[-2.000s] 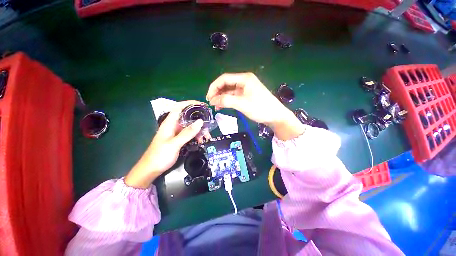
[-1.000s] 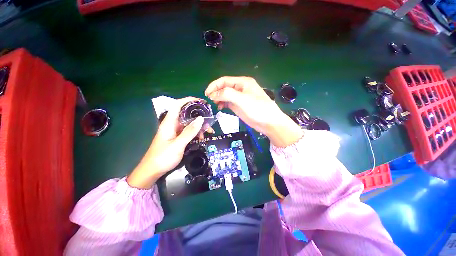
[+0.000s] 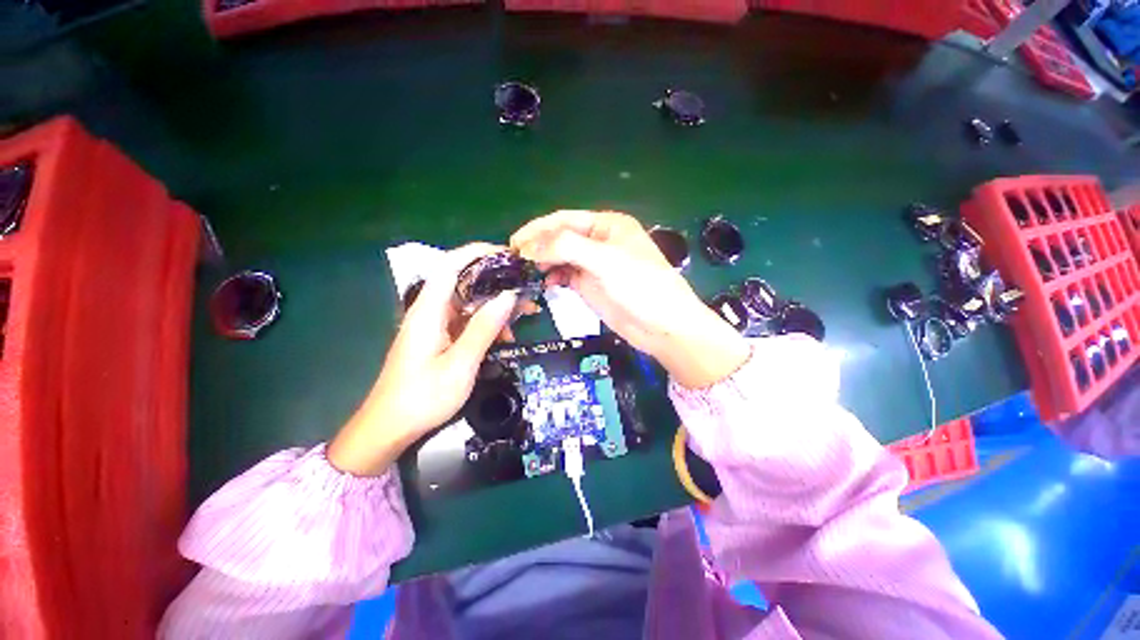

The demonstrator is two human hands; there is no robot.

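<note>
My left hand [image 3: 431,363] holds a round black unit with a shiny rim [image 3: 490,278] above the back left edge of the test fixture. My right hand [image 3: 613,278] is at the unit's right side, fingertips bent together close to its rim; whether they grip anything is too small to tell. Below lies the black fixture plate [image 3: 506,466] with a dull black round seat [image 3: 496,408] at its left and a blue circuit board [image 3: 563,410] at its right. A white cable [image 3: 580,494] runs from the board's near edge.
White paper [image 3: 574,313] lies behind the fixture. Loose black discs lie right [image 3: 723,239], left [image 3: 246,304] and at the back [image 3: 518,103]. Red trays stand left [image 3: 94,375] and right [image 3: 1019,300], with a pile of parts [image 3: 960,281] beside the right one. A yellow ring [image 3: 683,469] is right of the fixture.
My right hand has come down and closer to the unit's right side. The unit in my left hand has tilted slightly.
</note>
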